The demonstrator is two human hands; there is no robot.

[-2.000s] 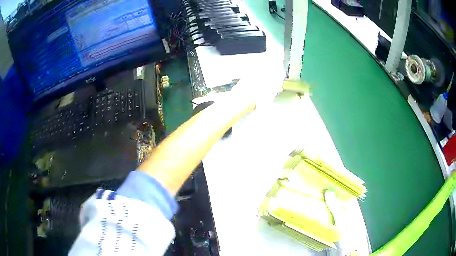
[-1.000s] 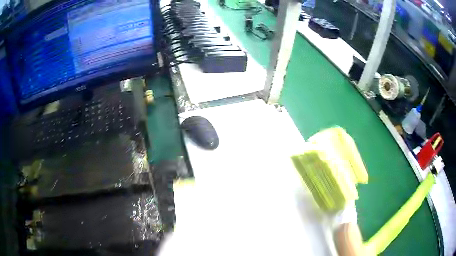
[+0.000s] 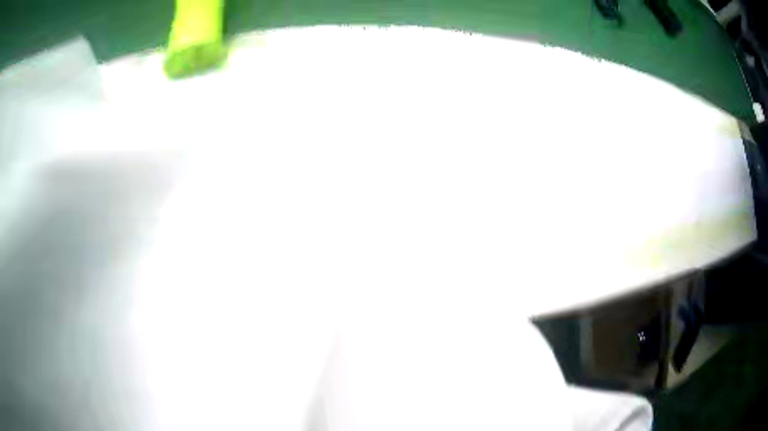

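The white bench (image 3: 404, 143) fills most of the view and is overexposed. The end of a bright green-yellow strap (image 3: 195, 42) reaches the bench's far edge at the upper left. A blurred pale shape, perhaps a sleeve or glove, covers the left side and lower part. I cannot make out either hand against the white. The yellow-green slips cannot be made out.
The green conveyor belt (image 3: 354, 12) runs along the top behind the bench. Small dark items (image 3: 664, 15) lie on it at the upper right. Below the bench's right edge is a dark opening with a brownish panel (image 3: 619, 341). White cloth shows at the lower right.
The view has swung to the right. The monitor, keyboard, mouse, adapters and slip bundle have left the view. The strap now shows at the upper left instead of the lower right.
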